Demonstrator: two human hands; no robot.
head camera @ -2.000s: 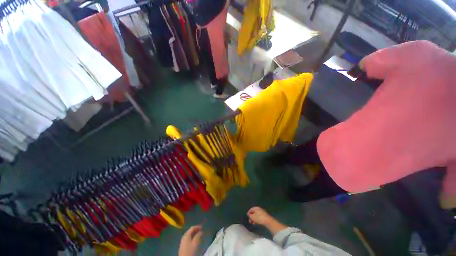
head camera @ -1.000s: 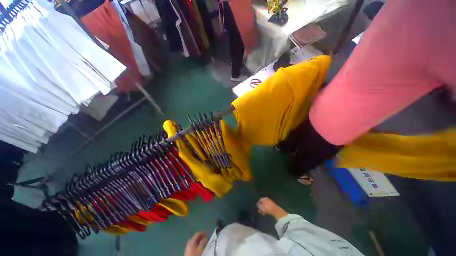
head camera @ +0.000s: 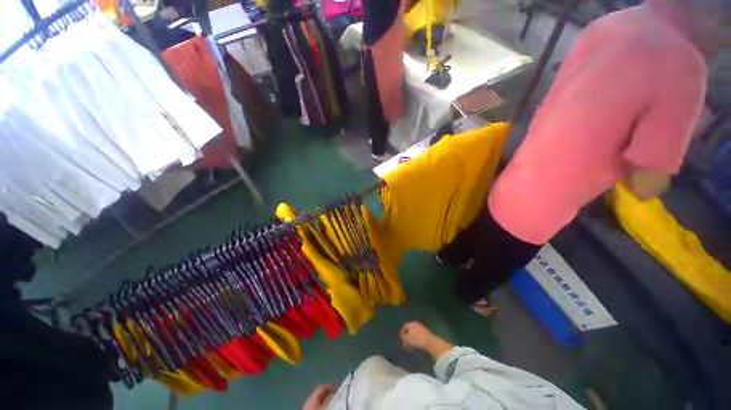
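My right hand [head camera: 414, 336] is low in the middle, small and loosely curled, with nothing seen in it. My left hand [head camera: 319, 395] is cut off by the bottom edge; its fingers cannot be made out. Both are in front of a metal garment rack and touch nothing on it. Yellow trousers [head camera: 445, 188] hang folded over the rack's far end. Beside them, more yellow garments [head camera: 341, 280] hang on black hangers [head camera: 216, 280], packed closely along the rail, with red garments [head camera: 308, 318] among them.
A person in a pink shirt [head camera: 593, 120] stands at the right, by yellow cloth [head camera: 673, 240] on a dark surface. A white sign [head camera: 571, 292] and blue item [head camera: 545, 308] lie below. White garments [head camera: 96, 120] hang upper left. A white table [head camera: 473, 60] is behind.
The person in pink has turned and stands more upright. The yellow cloth they swung across at the right now lies lower on the dark surface. My left hand has sunk towards the bottom edge.
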